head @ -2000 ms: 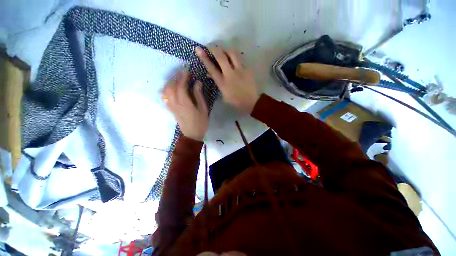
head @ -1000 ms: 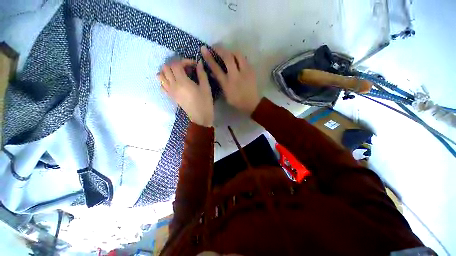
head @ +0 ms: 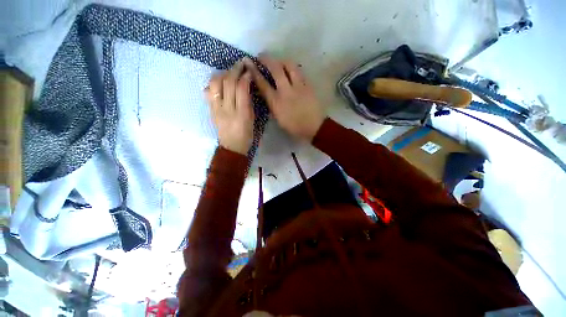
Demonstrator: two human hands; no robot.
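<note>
The unfinished tweed garment lies with its pale inside up, a speckled black-and-white strip along its far and right edges. My left hand lies on the front corner, its fingers bent together over the speckled edge. My right hand is against it from the right, fingers on the same corner. The fingertips of both hands meet there and hide the corner, so how the cloth is folded or pinched cannot be told. At the left the garment is bunched, speckled side showing.
A steam iron with a wooden handle rests on the pale table to the right. Its blue-green hoses run off right. A cardboard box is below the table edge. A wooden piece stands at the far left.
My left hand has its fingers drawn closer together and further over the corner. My right hand stays at nearly the same place. The view has shifted slightly. The iron stays put.
</note>
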